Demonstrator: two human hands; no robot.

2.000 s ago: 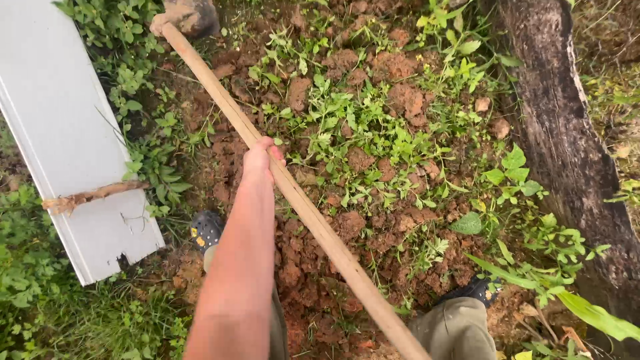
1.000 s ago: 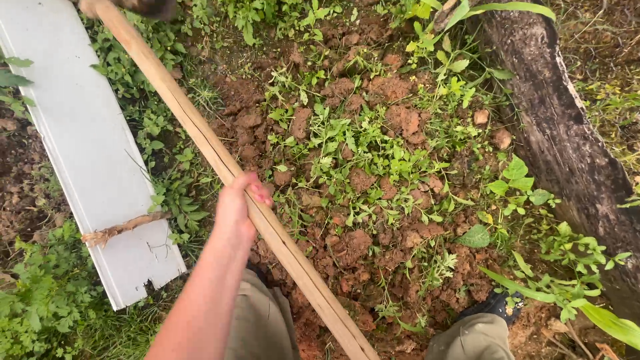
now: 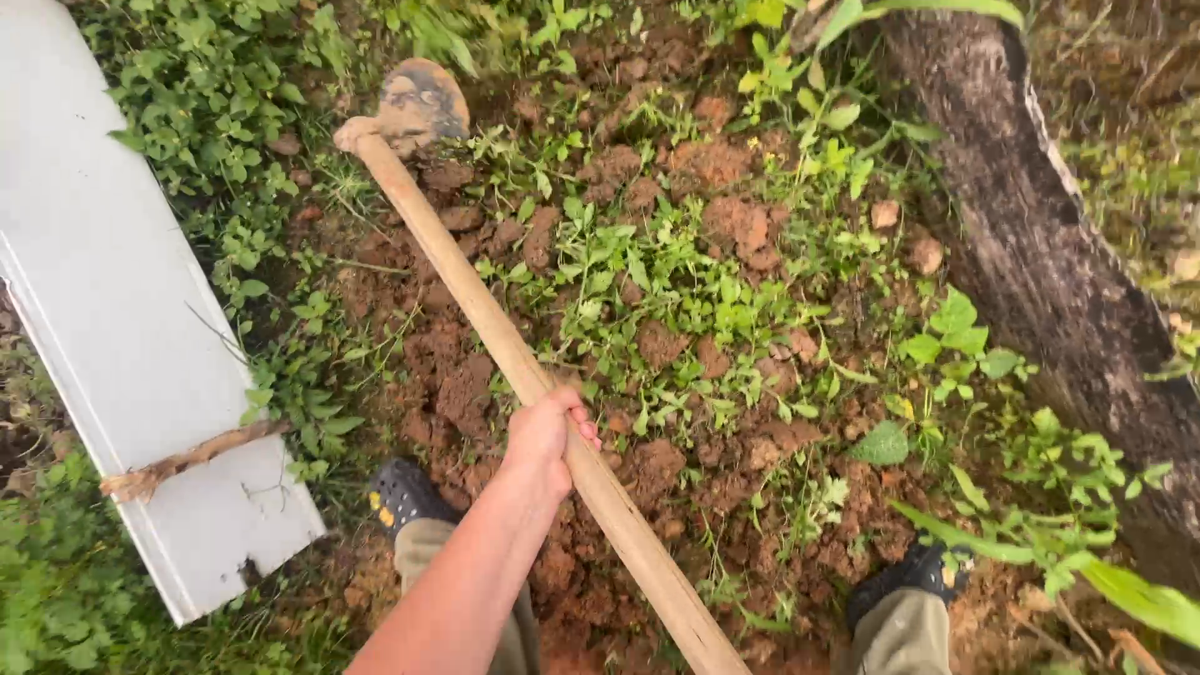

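Observation:
My left hand point(image 3: 548, 436) is closed around the middle of a long wooden hoe handle point(image 3: 469, 300). The handle runs from the upper left down to the bottom edge, where its end is out of view. At its far end is the hoe's rounded metal blade point(image 3: 427, 101), smeared with mud, over the soil at the edge of the weeds. Below and around the handle lie reddish-brown soil clods point(image 3: 464, 389) with small green weeds point(image 3: 656, 281) among them. My right hand is out of view.
A white panel point(image 3: 122, 262) lies at left with a broken stick point(image 3: 197, 459) across it. A dark weathered log point(image 3: 1041, 225) borders the right side. My clog-covered feet, left point(image 3: 408, 497) and right point(image 3: 909, 577), stand apart on the soil. Leafy plants point(image 3: 206, 122) grow beside the panel.
The hoe blade, cut off at the upper left edge one second ago, has moved right and down into full view. My left hand has stayed closed on the handle.

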